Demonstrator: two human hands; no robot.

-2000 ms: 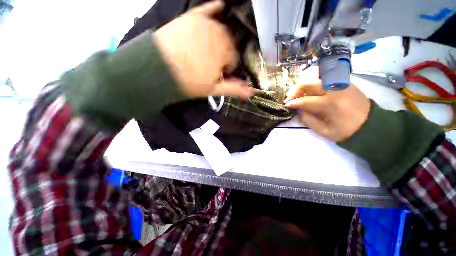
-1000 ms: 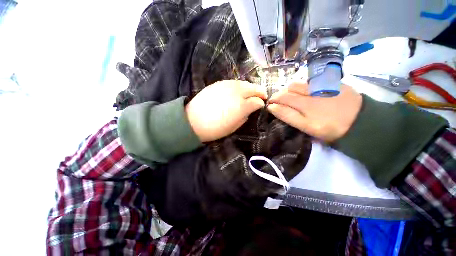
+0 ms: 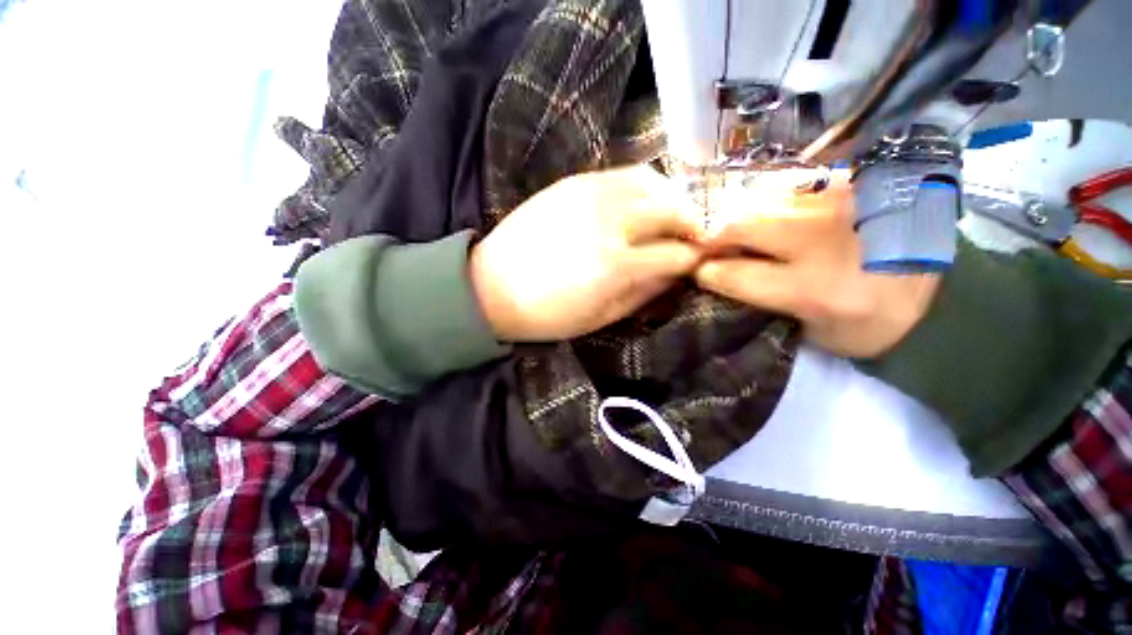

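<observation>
The brown plaid garment (image 3: 565,93) with dark lining (image 3: 435,168) lies across the table and over its front edge. A white loop (image 3: 652,444) and a small white label (image 3: 665,510) hang at its near edge. My left hand (image 3: 596,254) pinches the cloth just left of the needle area. My right hand (image 3: 813,261) pinches the cloth there too, partly behind the blue-capped cylinder (image 3: 910,211). The fingertips of both hands nearly meet, below the sewing machine head (image 3: 745,44). The presser foot is lost in glare.
Scissors with red and orange handles (image 3: 1101,213) lie right of the machine, cut off by the frame edge. A grey measuring scale (image 3: 857,526) runs along the table's front edge. A blue bin (image 3: 962,598) shows below it.
Since two seconds ago, the garment has been turned and spread, and my left hand has come down beside my right. Over the last second the machine and scissors have shifted right in view.
</observation>
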